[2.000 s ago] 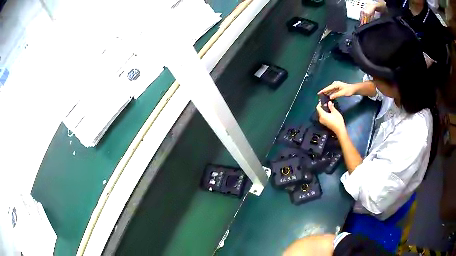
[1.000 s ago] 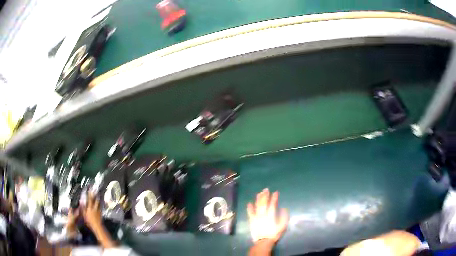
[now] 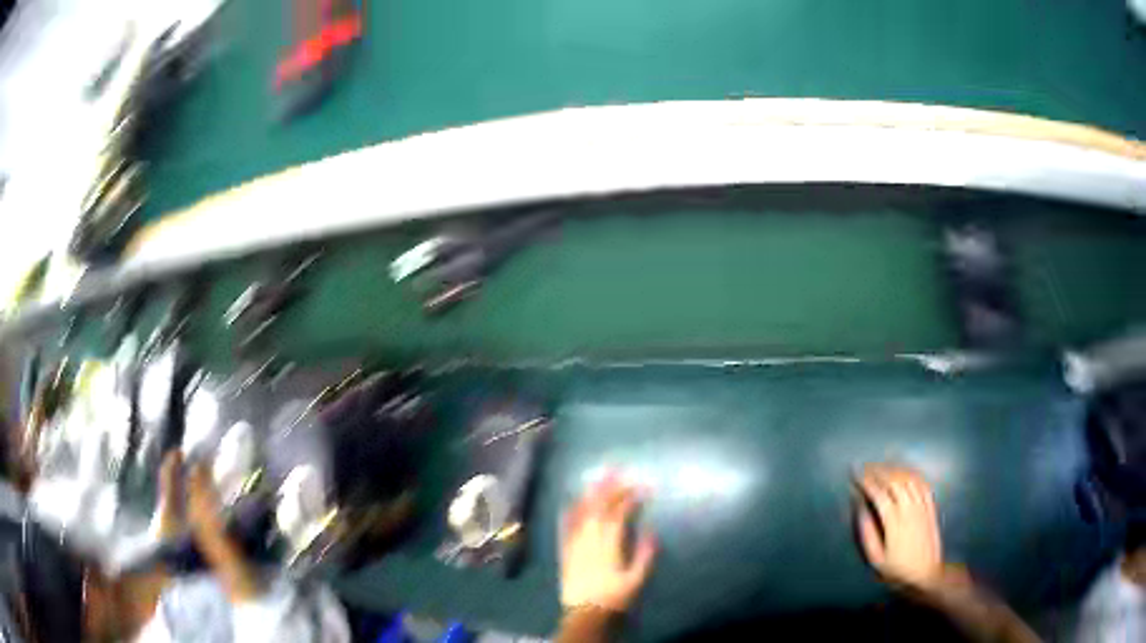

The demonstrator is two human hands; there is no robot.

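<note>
The frame is blurred. My left hand (image 3: 603,543) is over the green bench, fingers spread, with nothing seen in it. My right hand (image 3: 902,521) is over the bench farther right, fingers slightly curled; a thin dark shape shows along its left side, and I cannot tell if it is shadow or a held thing. A black retail box (image 3: 500,484) with a ring picture lies just left of my left hand, not touching it.
More black boxes (image 3: 365,452) stand at the left, near another person's hands (image 3: 201,509). Black packed units (image 3: 983,283) lie beneath the white shelf edge (image 3: 654,151). A red and black tool (image 3: 317,57) lies on the upper shelf. Dark pieces sit at the far right.
The view has swung from the co-worker at the right towards the box row. My left hand has shifted slightly left in the picture. My right hand has come into view.
</note>
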